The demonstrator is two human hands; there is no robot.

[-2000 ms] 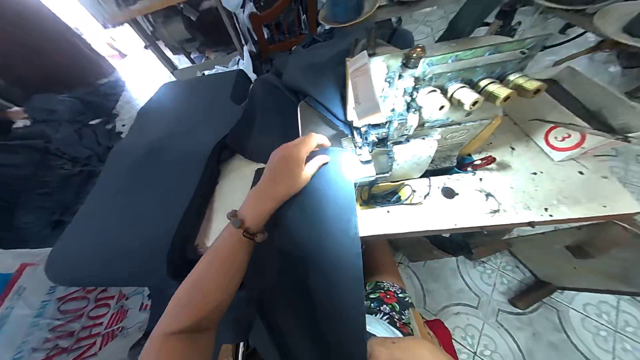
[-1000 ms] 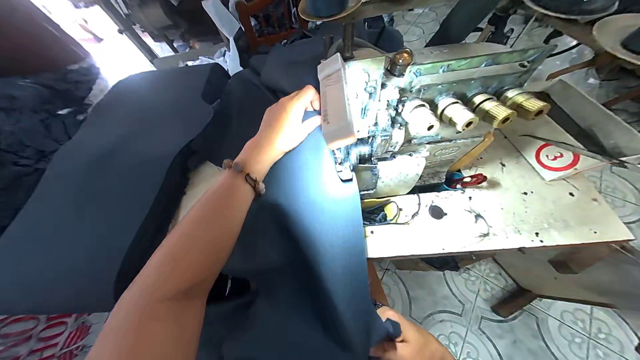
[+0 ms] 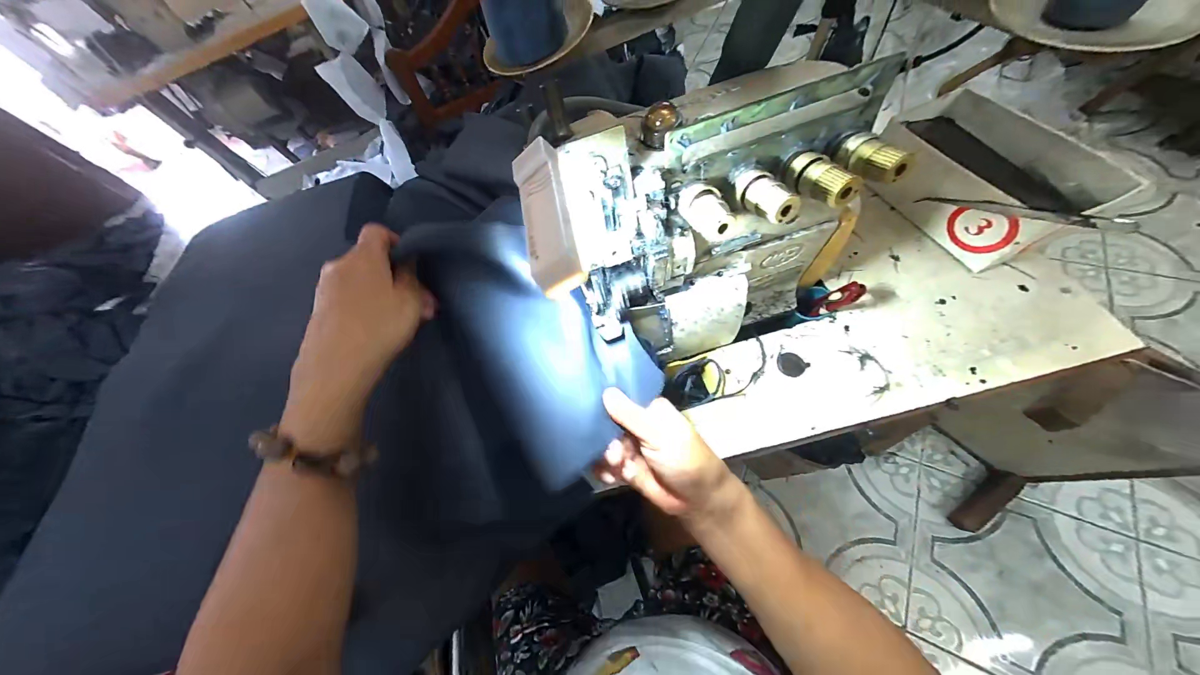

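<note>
A dark navy fabric piece (image 3: 506, 347) spreads across my lap side and up to an overlock sewing machine (image 3: 694, 216) with several tension knobs. My left hand (image 3: 366, 291), with a beaded bracelet at the wrist, grips a fold of the fabric left of the machine head. Pinched between the thumb and fingers of my right hand (image 3: 661, 455) is the cloth's near edge, just in front of the presser foot (image 3: 609, 328). A small lamp (image 3: 548, 216) lights the fabric beside the needle area. Part of the fabric is blurred.
Red-handled snips (image 3: 837, 298) stand in a small holder by the machine. Tweezers (image 3: 1031, 212) lie across a grey tray (image 3: 1116, 178) at the right, beside a card with a red circle (image 3: 982, 230). A thread cone (image 3: 525, 33) stands behind. More dark cloth (image 3: 66, 319) is piled at far left.
My right hand has risen from the lower edge of the view to the cloth in front of the machine. My left hand has moved left, away from the machine head, lifting a fold.
</note>
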